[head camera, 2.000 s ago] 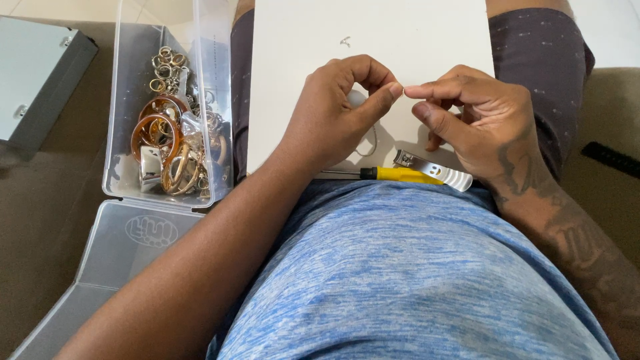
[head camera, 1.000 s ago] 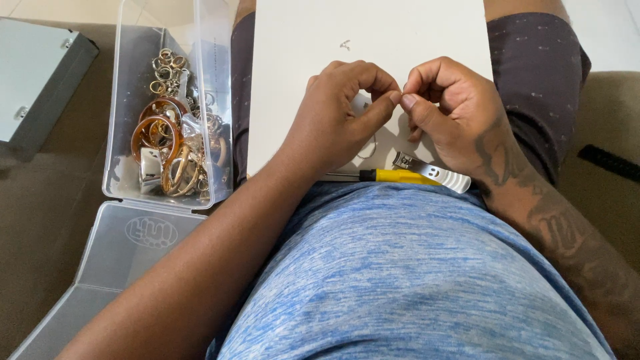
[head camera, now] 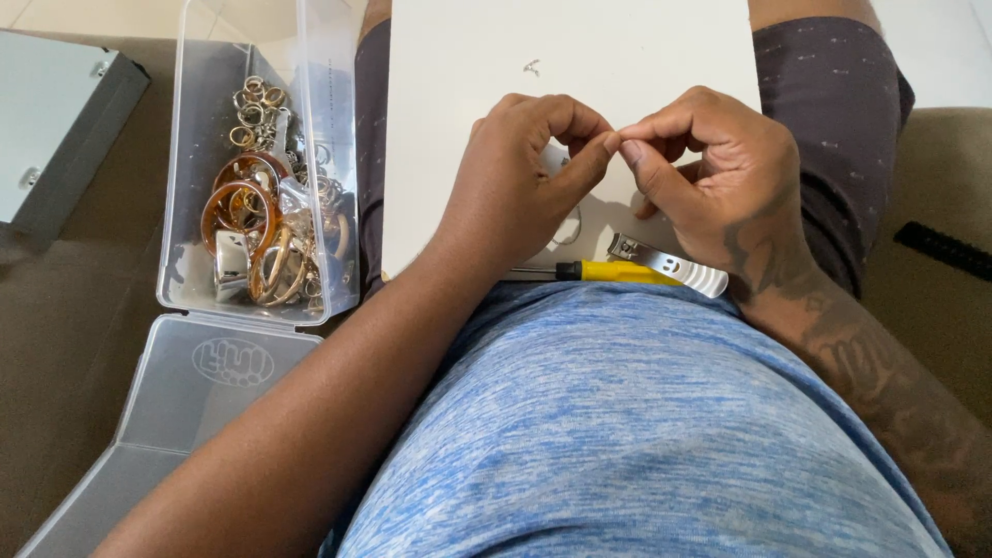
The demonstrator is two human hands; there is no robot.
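Observation:
My left hand (head camera: 535, 170) and my right hand (head camera: 705, 163) meet at the fingertips above a white board (head camera: 457, 46) on my lap. Each thumb and forefinger is pinched, and whatever is between them is too small to make out. Under my left hand a thin metal ring or wire loop (head camera: 576, 230) shows in part. A metal nail clipper (head camera: 666, 263) with a smiling face on its lever lies beside my right wrist, across a yellow-handled screwdriver (head camera: 593, 270). Farther up the board lies a small silvery piece (head camera: 531, 67).
At the left stands a clear plastic box (head camera: 167, 256) of rings, bracelets and bangles, its lid (head camera: 155, 403) folded out toward me. A grey metal case (head camera: 54, 124) is at the far left. A black strip (head camera: 945, 248) lies at the far right.
My right hand's fingers were more extended two seconds ago; now they are bent, with the thumb up by the forefinger. The left hand stays nearly in place.

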